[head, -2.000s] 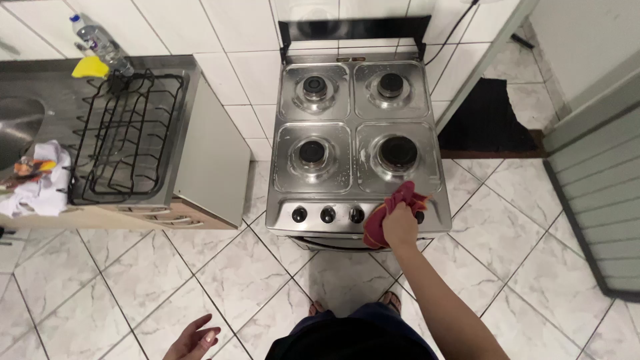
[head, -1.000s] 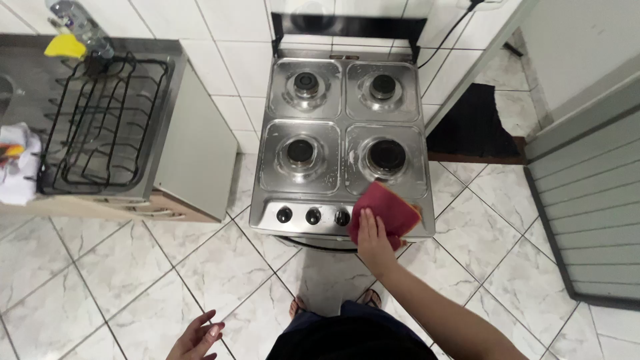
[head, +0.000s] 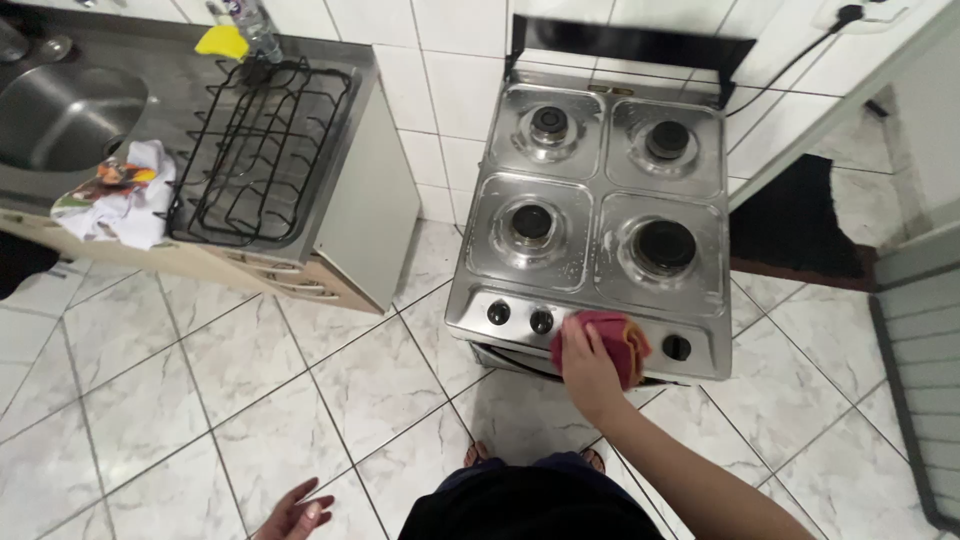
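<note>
My right hand holds a folded dark red cloth with an orange edge against the front control panel of a stainless steel gas stove. The cloth covers part of the panel between a black knob at its left and another knob at its right. Burner caps sit on the cooktop, which has wet-looking streaks and no grates on it. My left hand hangs over the floor at the bottom left, fingers apart and holding nothing.
Left of the stove, a steel counter carries black wire pan grates, a white patterned cloth, a yellow item and a clear bottle, beside a sink. A power cord runs at the upper right.
My right hand has moved the red cloth left along the control panel, and the rightmost knob now shows. My left hand stays low and free. The view has shifted left.
</note>
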